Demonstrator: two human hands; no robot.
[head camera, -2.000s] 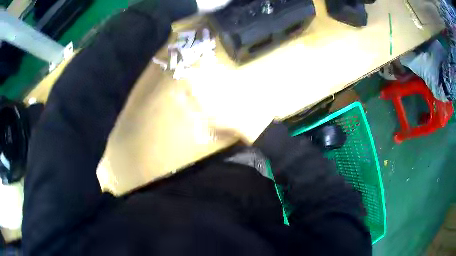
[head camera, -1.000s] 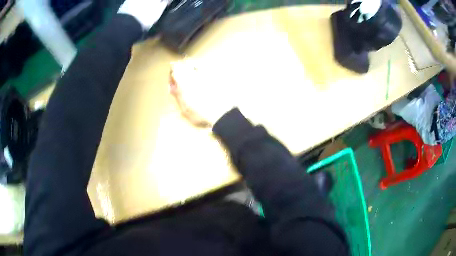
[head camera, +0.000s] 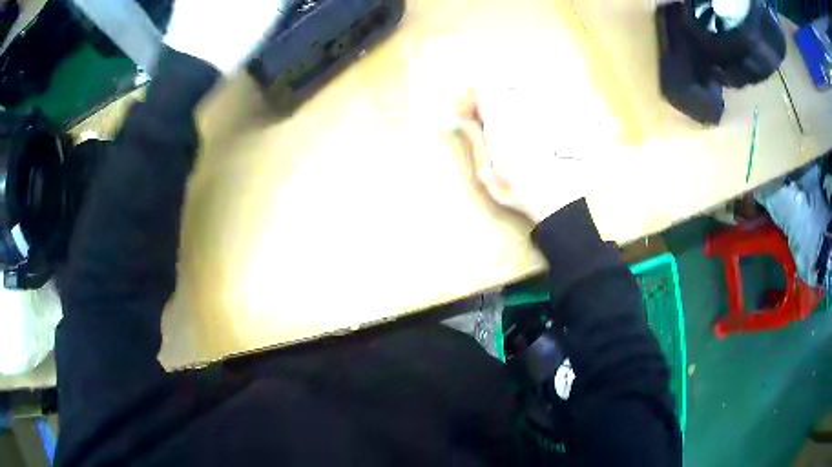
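Note:
My left hand (head camera: 219, 29), in a white glove, is at the top left beside the black base of a desk fan (head camera: 324, 46); its fingers are blurred, and I cannot tell whether they grip it. The fan is cut off by the top edge. My right hand (head camera: 511, 155) looks bare and rests low over the bench (head camera: 301, 237) right of centre. It is washed out by glare, so its fingers and anything in them cannot be made out.
Another black fan unit (head camera: 721, 55) with pale blades stands at the bench's upper right, near a thin green stick (head camera: 752, 144). Black round parts (head camera: 35, 187) are at the far left. A green crate (head camera: 670, 301) holding black units and a red stool (head camera: 762, 278) are below the bench.
The black fan base has come into place beside my left hand at the top left. My right hand has moved up and right over the bench. The white pieces seen earlier no longer show.

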